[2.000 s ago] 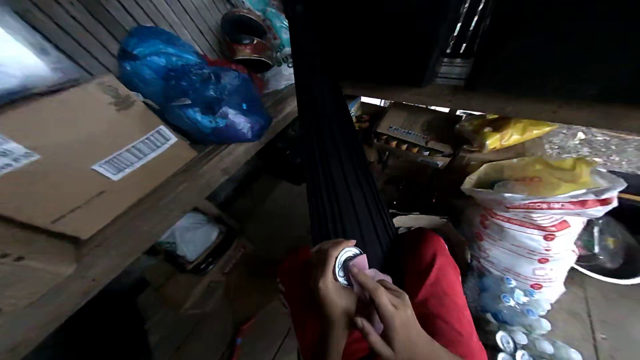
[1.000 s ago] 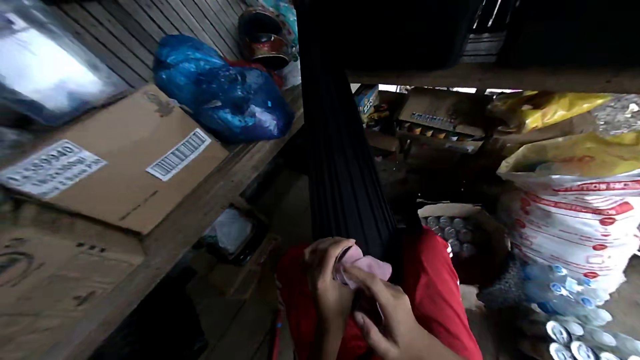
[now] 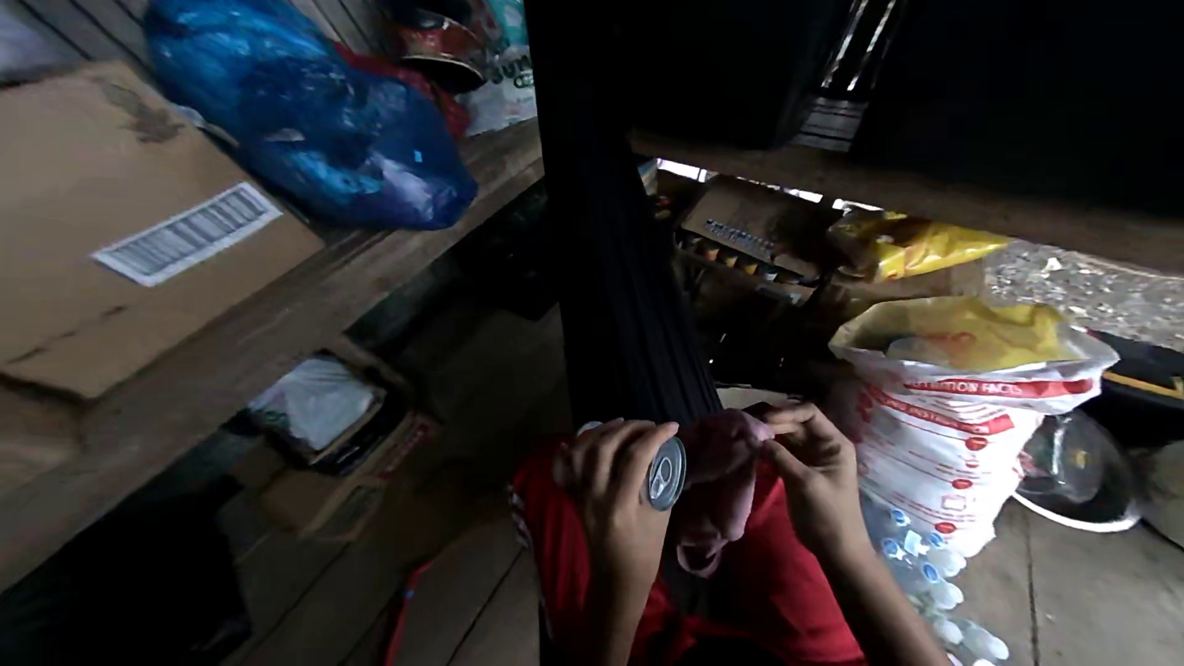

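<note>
My left hand (image 3: pixel 610 481) is wrapped around a metal drink can (image 3: pixel 665 474), whose lid with a pull tab faces right and toward me. The can lies on its side above my left thigh. Just right of it, a pink cloth (image 3: pixel 726 486) hangs down over my lap, pinched at its upper right corner between the thumb and fingers of my right hand (image 3: pixel 805 453). Cloth and can are close together; whether they touch is not clear. The can's far end shows slightly past my left fingers.
Cardboard boxes (image 3: pixel 120 222) and a blue plastic bag (image 3: pixel 351 139) rest on a wooden bench at left. At right stand a white sack (image 3: pixel 953 444) and plastic bottles (image 3: pixel 925 564) on the floor. A black cloth (image 3: pixel 629 277) stretches ahead of my lap; an open carton (image 3: pixel 754 227) lies beyond.
My right hand has moved right, away from the can, drawing the pink cloth with it. Earlier the cloth was pressed on the can's end; now the lid is uncovered and the cloth hangs loose.
</note>
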